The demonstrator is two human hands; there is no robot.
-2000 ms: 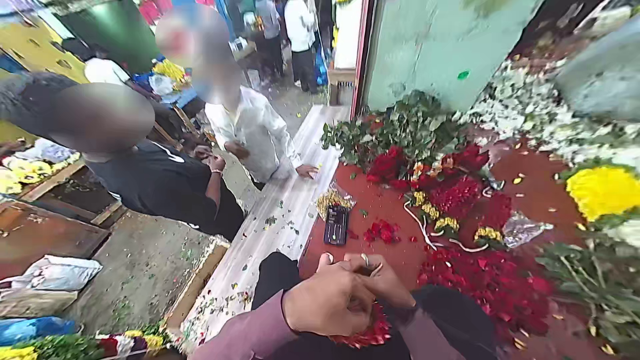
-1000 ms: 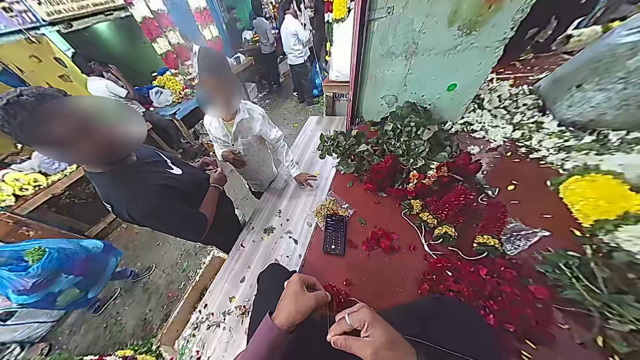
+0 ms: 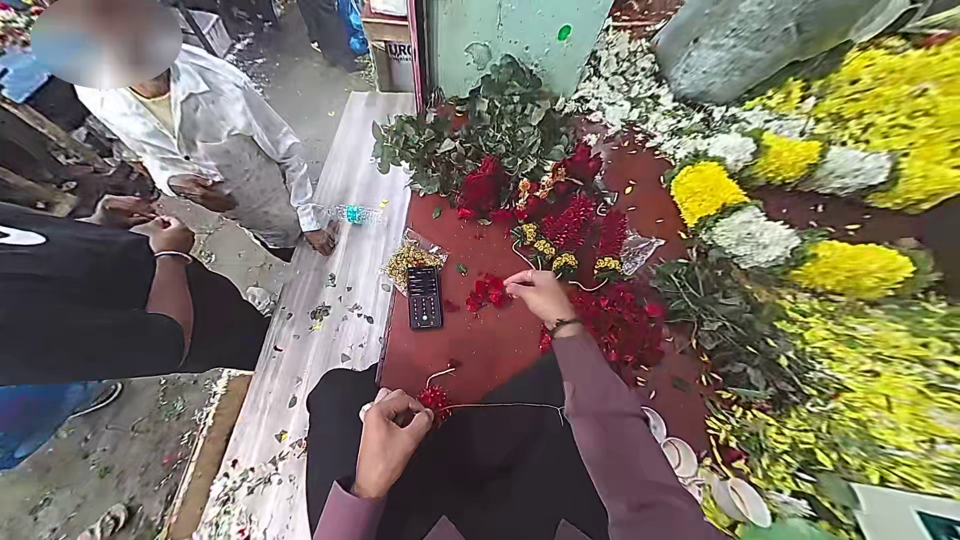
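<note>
My left hand [image 3: 394, 431], low in the head view, pinches a small bunch of strung red petals [image 3: 433, 400] above my lap. A thin pale thread [image 3: 499, 405] runs from it toward my right sleeve. Further forward, my right hand [image 3: 541, 294] has its thumb and fingertips together beside a small pile of red petals [image 3: 486, 292]; whether anything is between them cannot be told. A phone [image 3: 425, 298] with a lit screen lies left of that pile, against a bag of small yellowish flowers [image 3: 411, 259]. Red garlands with yellow flower ends [image 3: 566, 225] lie beyond my right hand.
Green leafy stems [image 3: 510, 124] lie at the back. White and yellow flowers [image 3: 855, 270] spread along the right, with pale rings [image 3: 739, 499] nearer me. A clear plastic bottle [image 3: 358, 215] lies on the pale ledge [image 3: 341, 300] at left, where a person's hand [image 3: 321, 238] rests.
My right hand has moved forward from beside my left hand to the small petal pile. The view has shifted. A bottle now shows on the ledge.
</note>
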